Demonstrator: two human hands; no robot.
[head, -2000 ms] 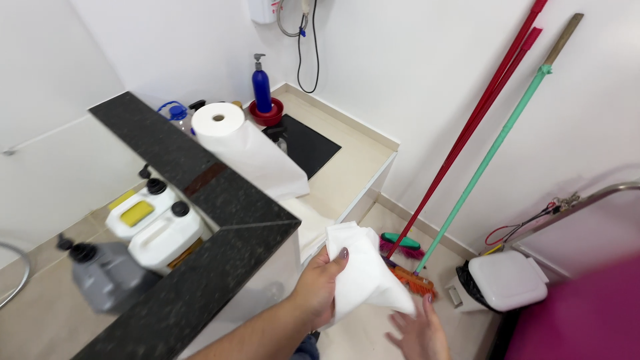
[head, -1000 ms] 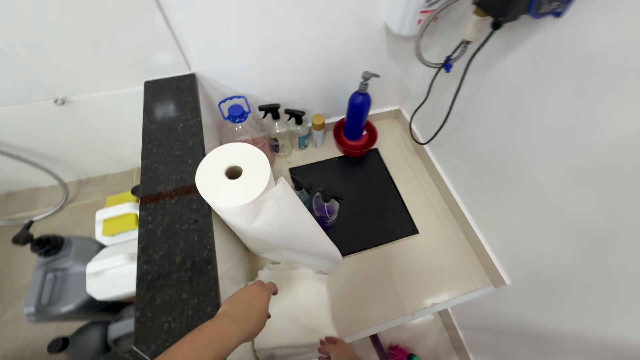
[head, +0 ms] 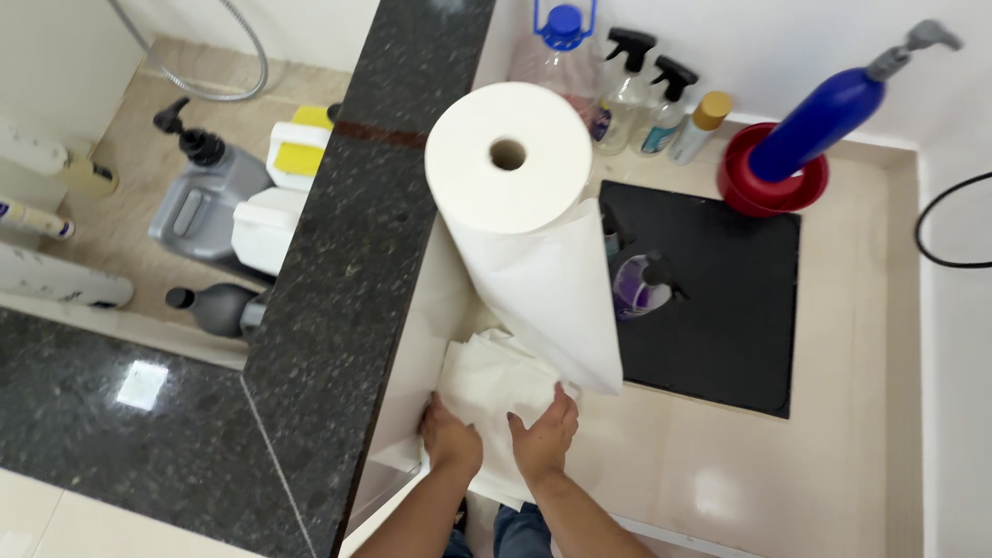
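Observation:
A flat pile of white cloth or paper sheets [head: 496, 387] lies on the beige counter beside the low wall. My left hand [head: 451, 438] rests on its left edge, fingertips at the wall side. On its right edge lies my right hand [head: 546, 434], thumb and fingers spread. Both hands touch the sheets; whether either pinches them is hard to tell. Just beyond stands a large white paper roll [head: 535, 186], its loose end hanging down toward my right hand.
A black granite ledge [head: 333, 294] runs along the left. Beyond the roll stand spray bottles [head: 620, 108] and a blue-capped jug [head: 562, 62]. A blue pump bottle [head: 818, 120] leans in a red bowl [head: 736, 178], near a black mat [head: 721, 310]. Grey and white jugs [head: 209, 201] stand left.
Two seconds ago my hands were over the floor area with a folded white sheet in the left one. Now both are at the pile on the counter. The view has swung left and closer.

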